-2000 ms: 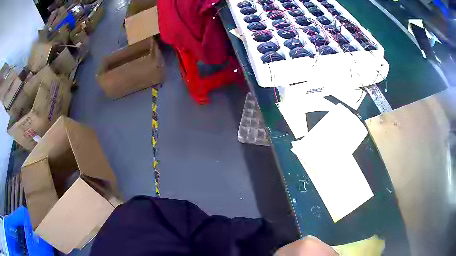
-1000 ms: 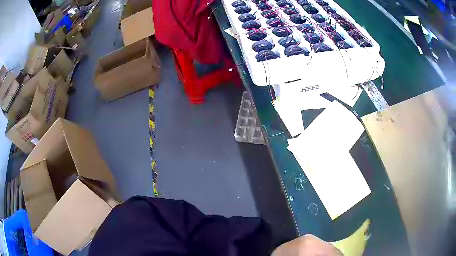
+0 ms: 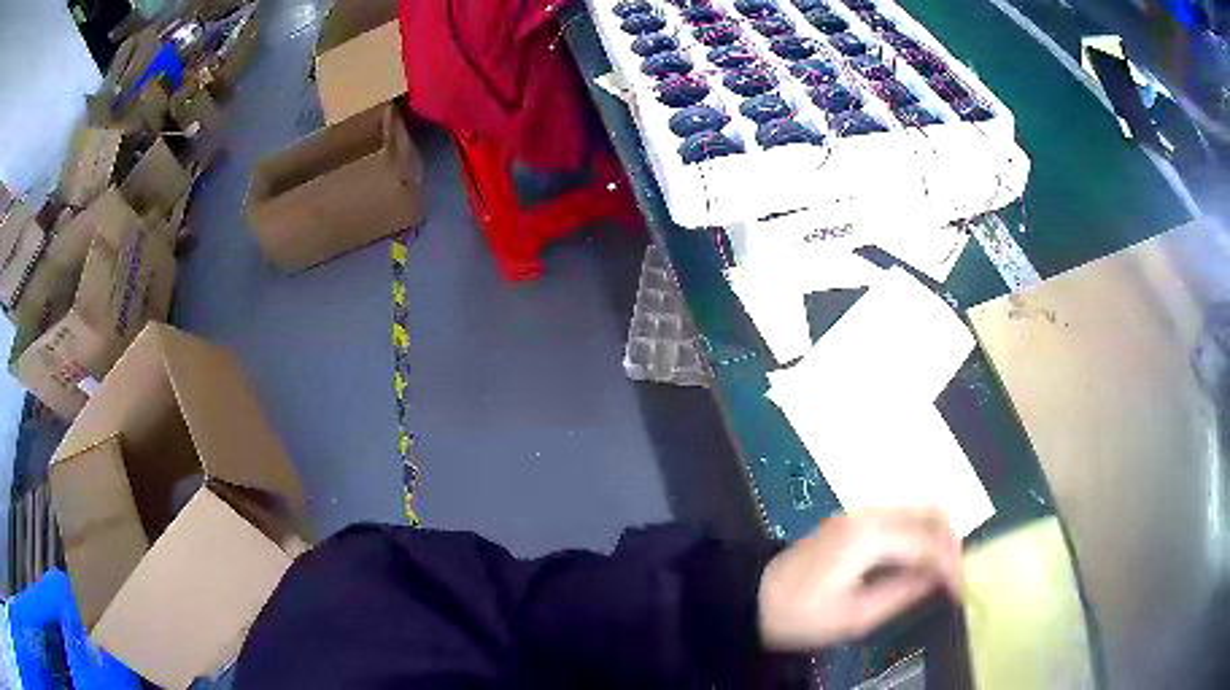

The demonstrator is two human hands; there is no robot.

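My left hand (image 3: 863, 580), bare and blurred, reaches in from a dark sleeve at the bottom. Its fingers are curled at the left edge of a pale yellow sheet (image 3: 1028, 607); whether they grip it cannot be told. White and cream paper sheets (image 3: 884, 391) lie overlapping on the green bench just beyond the hand. A small grey item (image 3: 897, 674) shows partly at the bottom edge, too cut off to identify. My right hand is out of the picture.
A white foam parts tray (image 3: 809, 189) with rows of dark round parts and red wires stands on the green bench (image 3: 1079, 175). A steel ruler (image 3: 1005, 254) and tan board (image 3: 1079, 364) lie nearby. A red stool (image 3: 519, 229) and open cartons (image 3: 176, 472) stand left.
My left hand has come up from the bottom edge further into view. The yellow sheet has moved up and right and shows more fully. The grey item has appeared.
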